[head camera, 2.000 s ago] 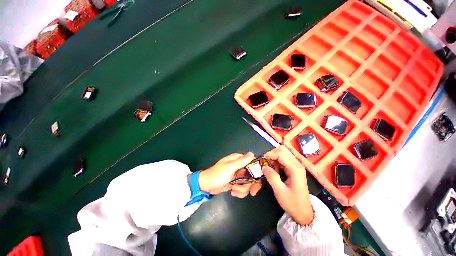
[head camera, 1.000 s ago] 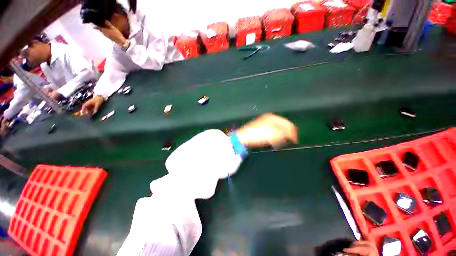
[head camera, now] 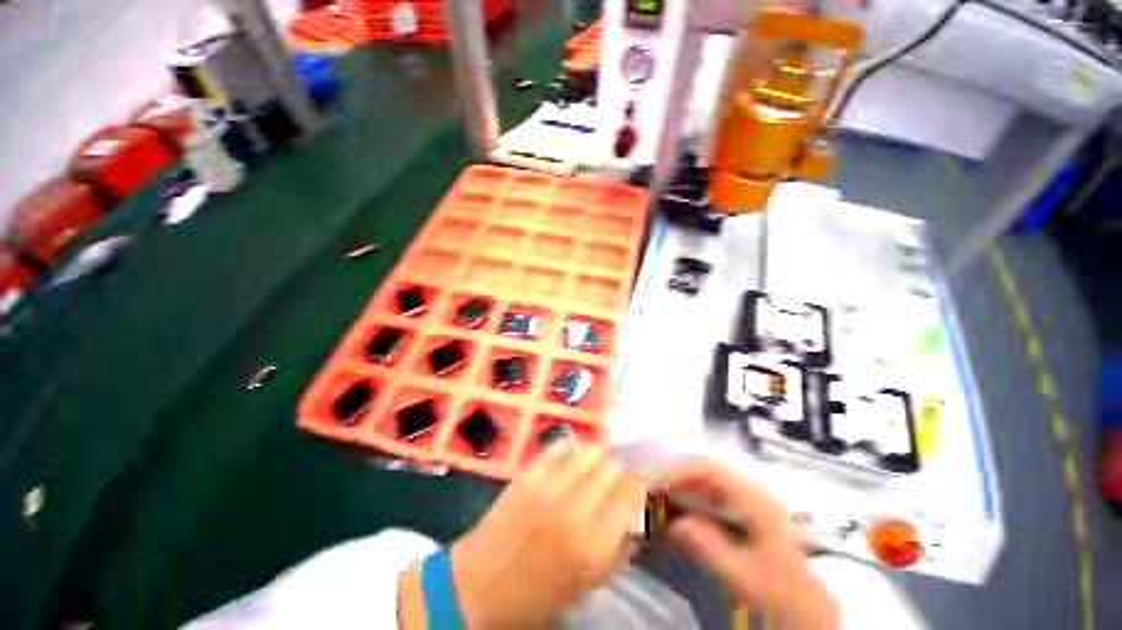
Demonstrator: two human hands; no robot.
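My left hand (head camera: 535,535), with a blue wrist strap, and my right hand (head camera: 757,554) are close together at the bottom centre, both blurred. Between their fingers is a small module (head camera: 656,511) with an amber patch and a pale side; a dark edge shows by my right fingers. Both hands seem closed on it. Just beyond, the orange-red tray (head camera: 529,252) holds several dark square display modules (head camera: 447,357) in its nearer pockets; its farther pockets are bare. My left fingers overlap the tray's near right corner.
Right of the tray is a white machine plate (head camera: 689,357) with black-framed fixtures (head camera: 790,326), a small dark part (head camera: 690,275) and an orange-red button (head camera: 895,542). An orange-gold press (head camera: 769,123) stands behind. The green belt (head camera: 222,308) at left carries small parts. Red bins (head camera: 123,160) stand beyond.
The view has swung right from the belt to the tray and machine. My left hand, last over the belt, is now beside my right hand at the module. The other people are out of view.
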